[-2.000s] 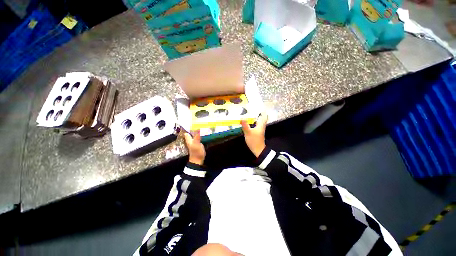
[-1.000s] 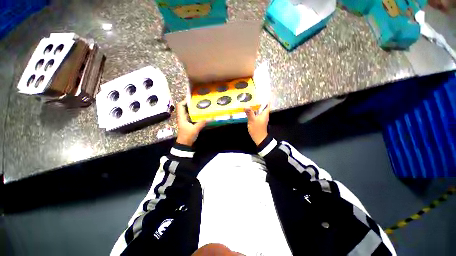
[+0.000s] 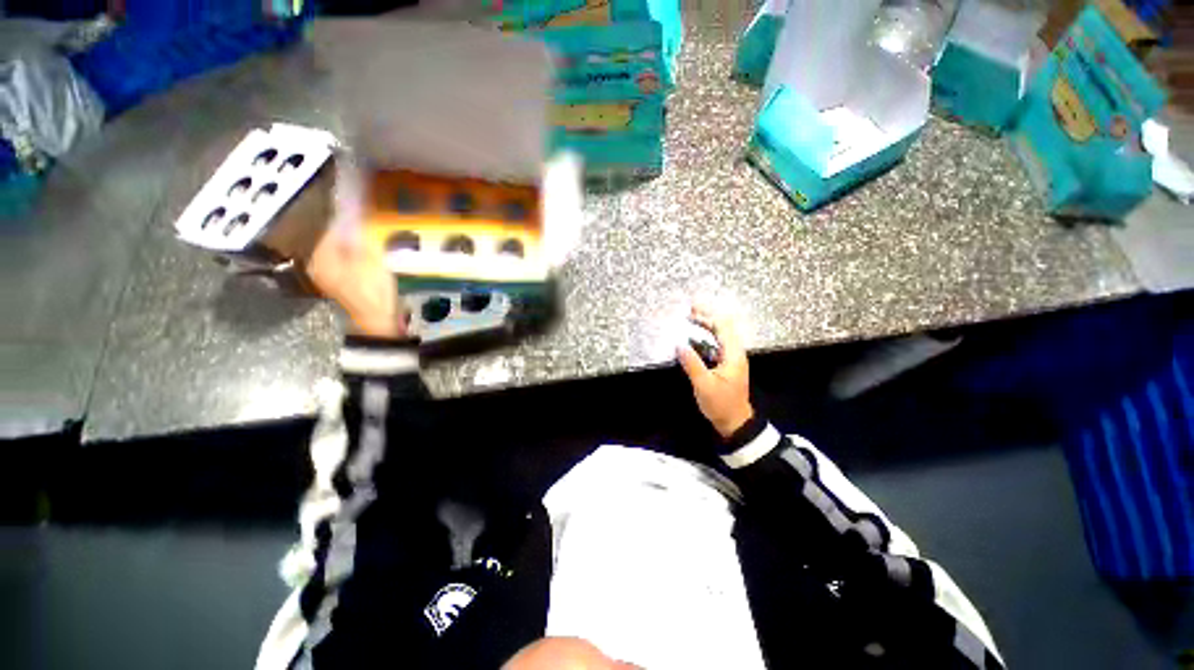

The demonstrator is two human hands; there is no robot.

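The open gift box (image 3: 530, 291), teal outside with the orange insert tray (image 3: 458, 225) in it, is blurred and lifted over the near insert stack (image 3: 454, 314). Its greyish lid (image 3: 445, 105) stands up behind. My left hand (image 3: 354, 278) holds the box at its left side; the fingertips are blurred. My right hand (image 3: 716, 370) is apart from the box at the bench's front edge, fingers spread and curved. A small dark spot shows between thumb and fingers; I cannot tell what it is. The far insert stack (image 3: 258, 194) leans at the left, partly behind my left hand.
Teal stacked boxes (image 3: 609, 98) stand behind the lifted box. An open teal box with white inside (image 3: 845, 151) and further teal boxes (image 3: 1087, 118) stand at the rear right of the speckled countertop (image 3: 655, 249). A blue crate (image 3: 1142, 458) is on the floor at right.
The box with the orange insert has moved left from the bench edge to over the near insert stack, in my left hand. My right hand has let go of it and is now apart.
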